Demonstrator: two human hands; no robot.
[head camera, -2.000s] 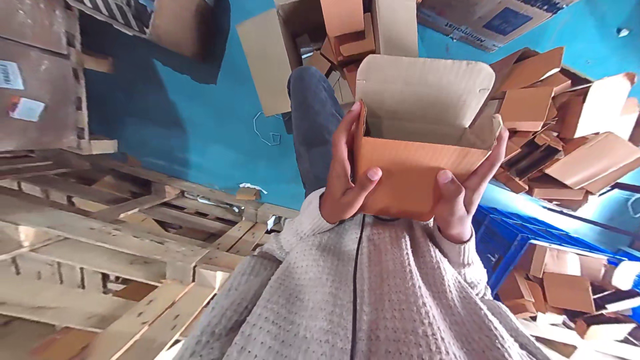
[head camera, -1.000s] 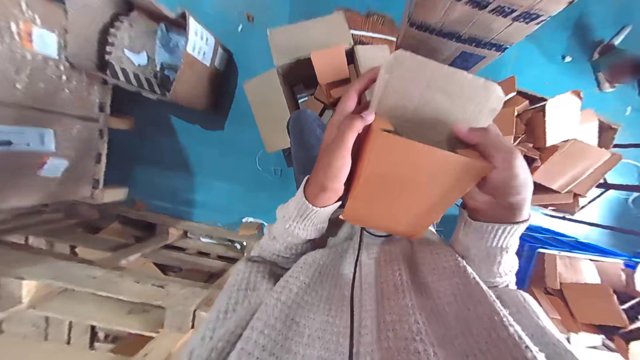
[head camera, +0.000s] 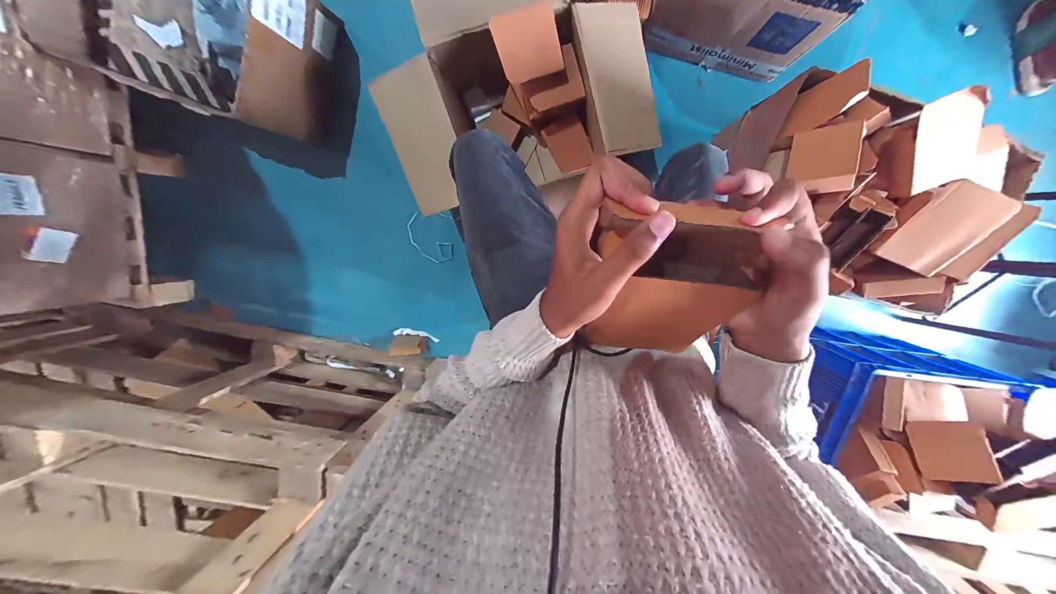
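Observation:
A small orange-brown cardboard box (head camera: 672, 309) is held above my lap, with a dark gap along the side facing the camera. My left hand (head camera: 598, 243) grips its left end, the thumb and fingers pinching the flap at the upper edge. At the right end, my right hand (head camera: 775, 256) has its fingers bent over the same flap, the palm against the box side. Part of the box's right end is hidden behind that hand. Beyond my knees stands an open carton (head camera: 619, 82) with orange cardboard pieces in it.
A heaped carton of small boxes (head camera: 949, 223) stands at the right, above a blue plastic crate (head camera: 854, 404) holding more. Wooden pallets (head camera: 165, 421) lie lower left. Large cartons (head camera: 62, 198) are at the far left, another carton (head camera: 742, 37) at the top. A person's foot (head camera: 1035, 49) shows top right.
The raised pale flap of the small box has been folded down toward the opening. Both hands have moved to the flap's edge, and the box has been tilted.

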